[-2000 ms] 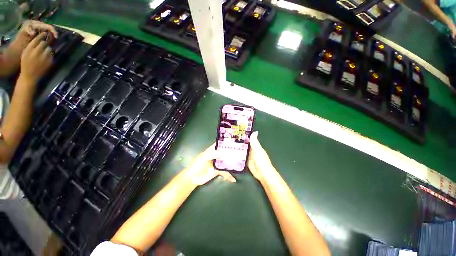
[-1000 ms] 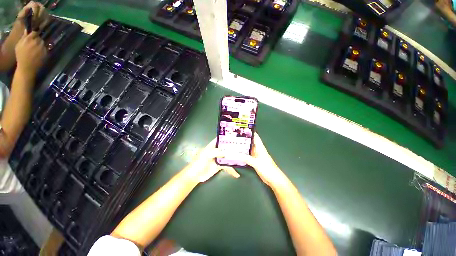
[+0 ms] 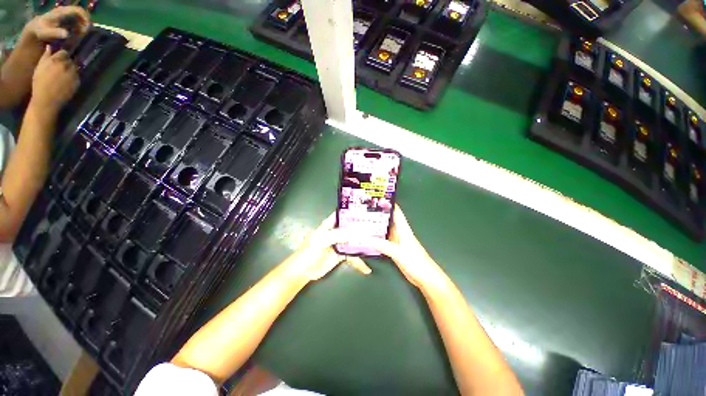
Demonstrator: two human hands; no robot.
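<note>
A personal smartphone [image 3: 367,203] is held upright above the dark green bench mat [image 3: 348,325], its screen lit with a bright pink picture and a yellow patch. My left hand [image 3: 323,251] holds its lower left side, with a finger showing below the phone. My right hand [image 3: 400,244] holds its lower right side, the thumb over the bottom of the screen. Both hands are bare. The fingers behind the phone are hidden.
A tall stack of glossy black blister trays [image 3: 166,174] stands left. A white post [image 3: 330,62] and rail [image 3: 495,179] edge the green conveyor, which bears foam phone trays [image 3: 619,166]. Blue-grey piles [image 3: 681,371] lie lower right. Another person's hands [image 3: 56,58] are upper left.
The foam trays have moved right along the conveyor. The phone sits slightly higher in view than at first, my right thumb now lies over its lower screen, and the other person's hands have shifted.
</note>
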